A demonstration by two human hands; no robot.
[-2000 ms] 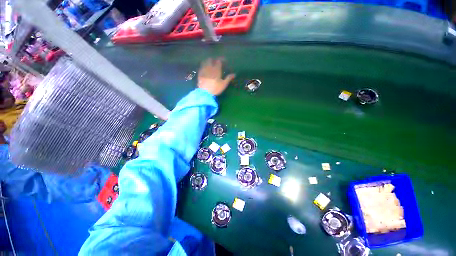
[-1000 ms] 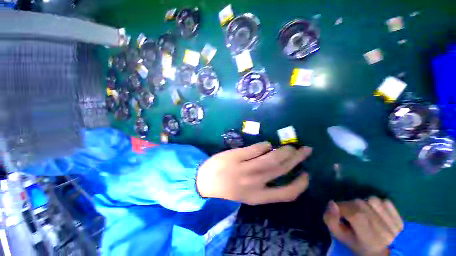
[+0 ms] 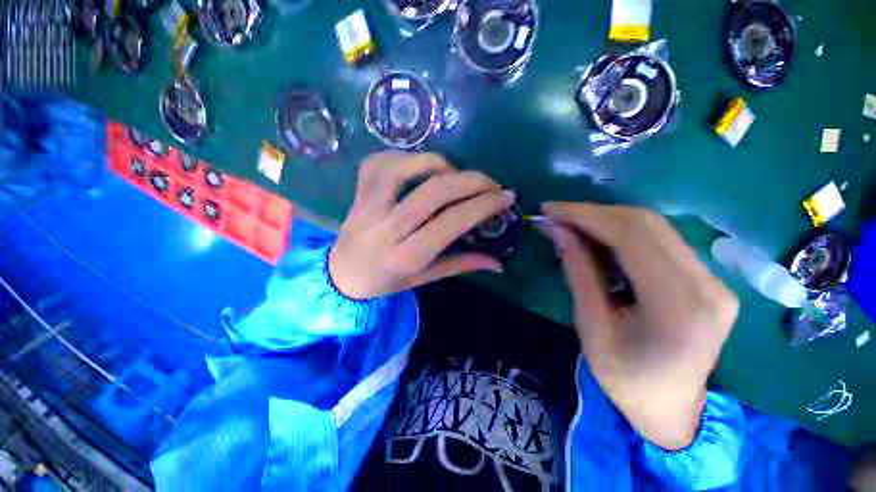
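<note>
My left hand (image 3: 423, 226) holds a black round housing (image 3: 497, 229) at the bench edge, fingers over its top and side. My right hand (image 3: 644, 298) is right beside it, thumb and forefinger pinched on a small yellow-ended piece, perhaps a battery, at the housing's right side. The piece is mostly hidden by the fingers. More round housings lie on the green bench (image 3: 538, 159), one (image 3: 629, 96) behind my hands and one (image 3: 403, 109) behind my left hand. Silver-white batteries with yellow ends lie among them, one (image 3: 735, 121) at the right and one (image 3: 354, 36) at the upper left.
A white translucent glue bottle (image 3: 759, 271) lies right of my right hand. A blue bin (image 3: 864, 279) is cut off at the right edge. A red compartment tray (image 3: 245, 219) with round units is at the left. A white wire loop (image 3: 832, 399) lies at lower right.
My left hand has closed around a housing. My right hand has come up and in beside it, pinching a small piece. The view has shifted, showing the red tray and more of the bench edge.
</note>
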